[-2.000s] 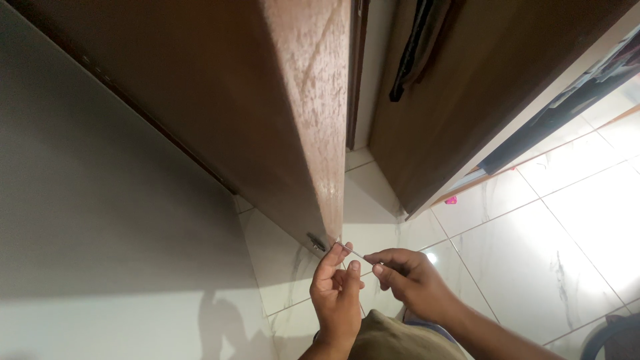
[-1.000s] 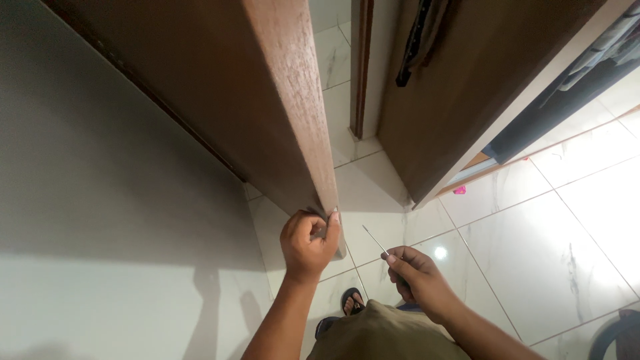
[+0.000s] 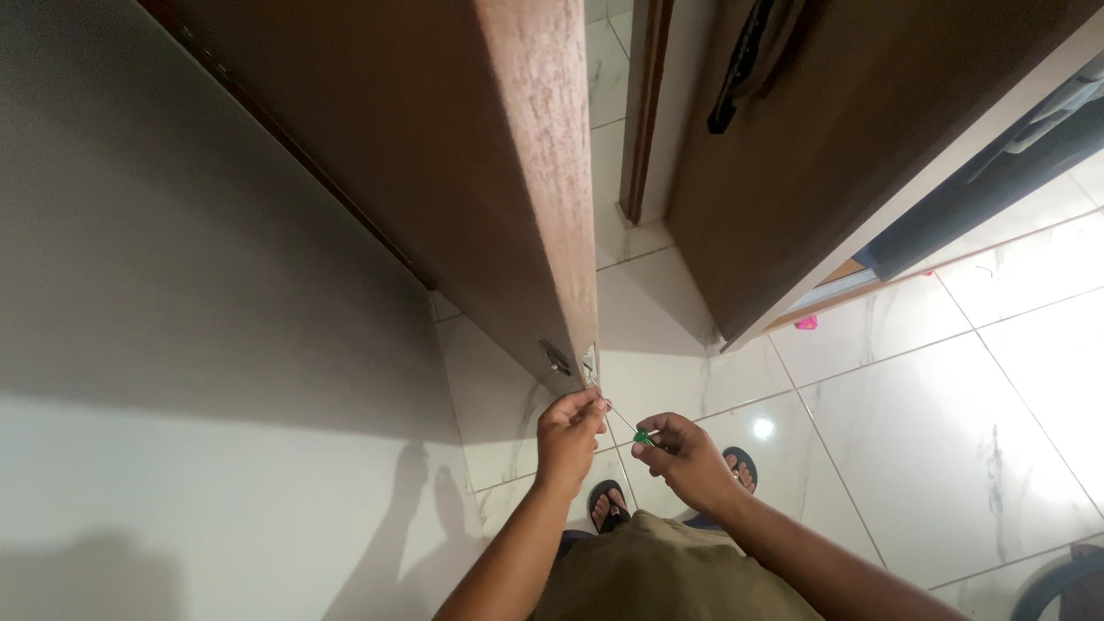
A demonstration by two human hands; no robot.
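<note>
My right hand (image 3: 686, 457) grips the green handle of a screwdriver (image 3: 623, 417), whose thin metal shaft points up and left toward the door's edge. My left hand (image 3: 571, 435) pinches the shaft near its tip, thumb and forefinger together. Just beyond the tip, a metal lock plate (image 3: 589, 362) is set in the narrow edge of the wooden door (image 3: 552, 172). On the door's left face sits a small metal lock fitting (image 3: 555, 357). Whether the tip touches a screw cannot be told.
A pale wall (image 3: 216, 483) stands at the left. To the right are a door frame (image 3: 647, 129) and a brown wooden panel (image 3: 776, 172) with a dark hanging item. My sandalled feet stand on white floor tiles (image 3: 906, 414); a small pink object (image 3: 806, 323) lies near the panel.
My left hand has come down off the door edge, where it was one second ago, and now holds the shaft. The screwdriver's tip has moved toward the lock plate, which now shows.
</note>
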